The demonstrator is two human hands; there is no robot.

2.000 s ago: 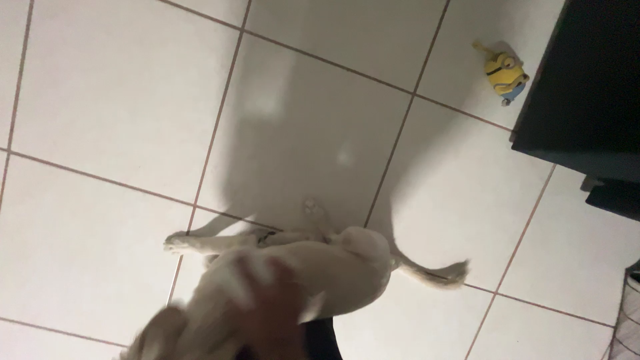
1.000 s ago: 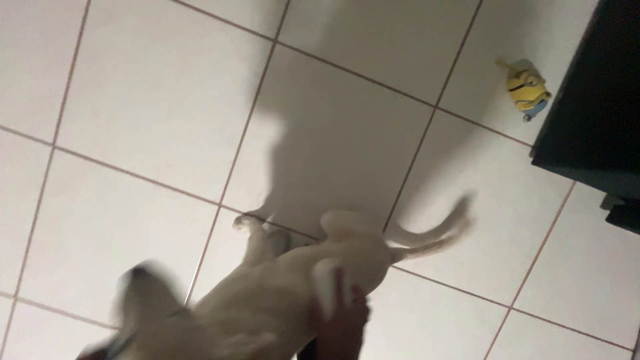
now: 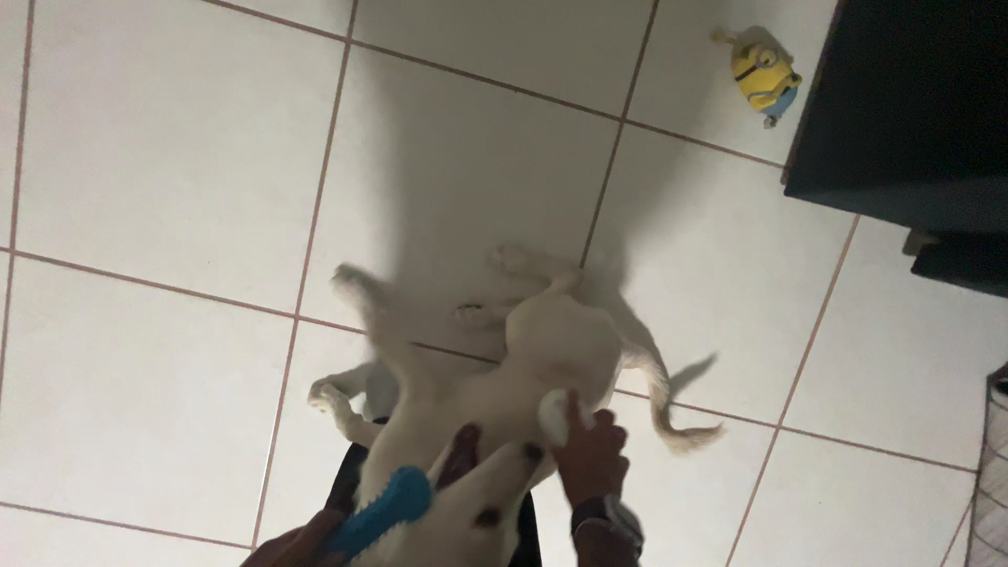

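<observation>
A pale dog [image 3: 472, 394] lies on its side on the tiles, its legs toward the top left and its tail at the right. Its head is turned back, with its mouth open close to a blue textured toy [image 3: 386, 508]. My left hand [image 3: 303, 539], partly cut off by the lower edge, holds that toy. My right hand [image 3: 591, 453], with a watch on the wrist, grips a white rounded object [image 3: 554, 417] against the dog's flank; what the object is cannot be told.
A yellow and blue Minion toy [image 3: 764, 75] lies on the tiled floor [image 3: 157, 142] near a black piece of furniture [image 3: 906, 110] at the upper right. A patterned object [image 3: 990, 480] stands at the right edge. Part of a dark-clothed leg [image 3: 346, 476] shows beneath the dog.
The dog's head has turned back toward my right hand, and its legs have shifted. The blue toy in my left hand has come into view. My right hand still holds the white object.
</observation>
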